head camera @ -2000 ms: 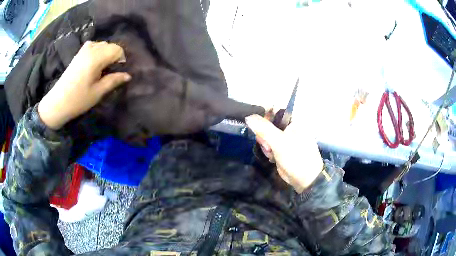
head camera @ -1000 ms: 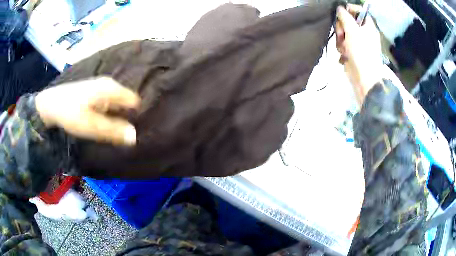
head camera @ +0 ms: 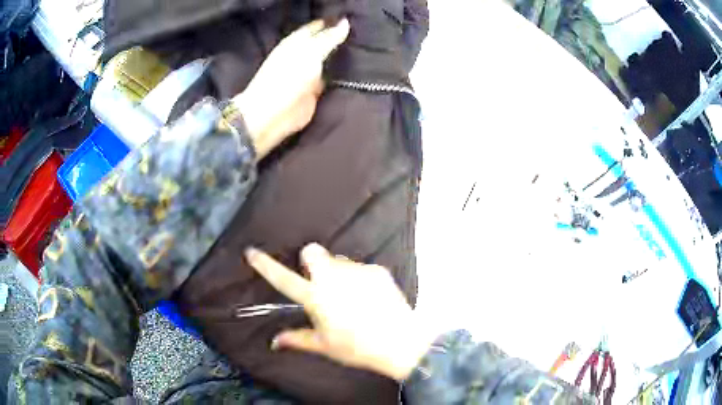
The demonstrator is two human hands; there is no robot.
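The dark brown jacket (head camera: 348, 182) lies spread over the white table and towards my lap. A pale toothed zipper (head camera: 370, 85) crosses its upper part. My left hand (head camera: 293, 83) lies on the jacket just left of the zipper, fingertips pointing up and right; whether it pinches cloth is hidden. My right hand (head camera: 352, 312) is over the lower jacket, index finger extended and touching or just above the cloth. Silvery tweezers (head camera: 265, 309) stick out to the left from under its palm, their two points apart.
Red-handled scissors (head camera: 595, 373) and a small orange tool (head camera: 564, 358) lie at the lower right of the white table (head camera: 499, 261). The blue-trimmed sewing machine (head camera: 661, 229) is at the right. A blue crate (head camera: 93, 162) and a red crate (head camera: 36, 213) stand at the left.
The jacket's raised right end has come down, and the cloth now runs from top to bottom. My right hand has moved down and left over it. My left hand has moved up and right.
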